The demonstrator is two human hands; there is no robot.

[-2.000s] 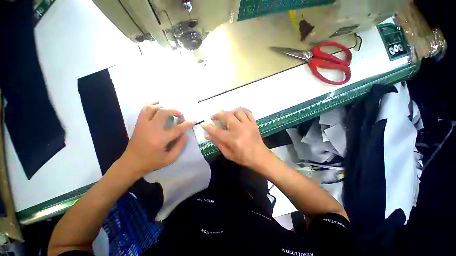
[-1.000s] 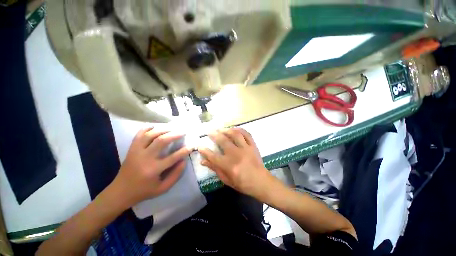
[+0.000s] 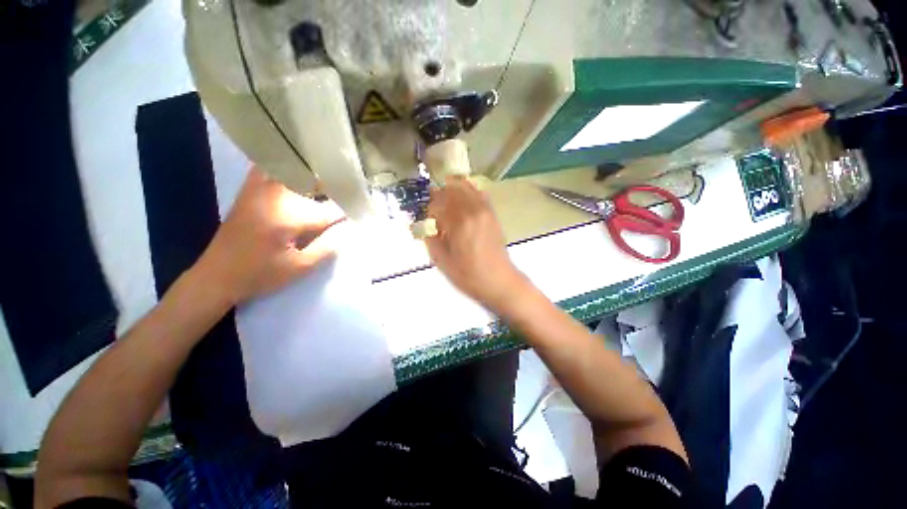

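Observation:
A white fabric piece (image 3: 313, 348) lies on the white table and hangs over its front edge toward the lap. My left hand (image 3: 273, 239) rests on its upper part, left of the needle area, fingers pointing at the lamp glare. My right hand (image 3: 465, 234) is raised at the presser foot area, right of the needle; its fingertips are partly hidden by the machine head and glare, so its hold is unclear. A dark panel (image 3: 184, 199) lies under and left of my left forearm. The needle itself is lost in the glare.
The sewing machine head (image 3: 398, 60) with its green panel fills the top. Red-handled scissors (image 3: 644, 224) lie open on the bed at the right. Another dark panel (image 3: 50, 249) lies far left. Dark and white cut pieces (image 3: 751, 378) hang below the table edge at right.
My hands have moved from close together at the table front up to the needle area. My right hand has lifted to the presser foot. The white fabric has moved up and spread flatter.

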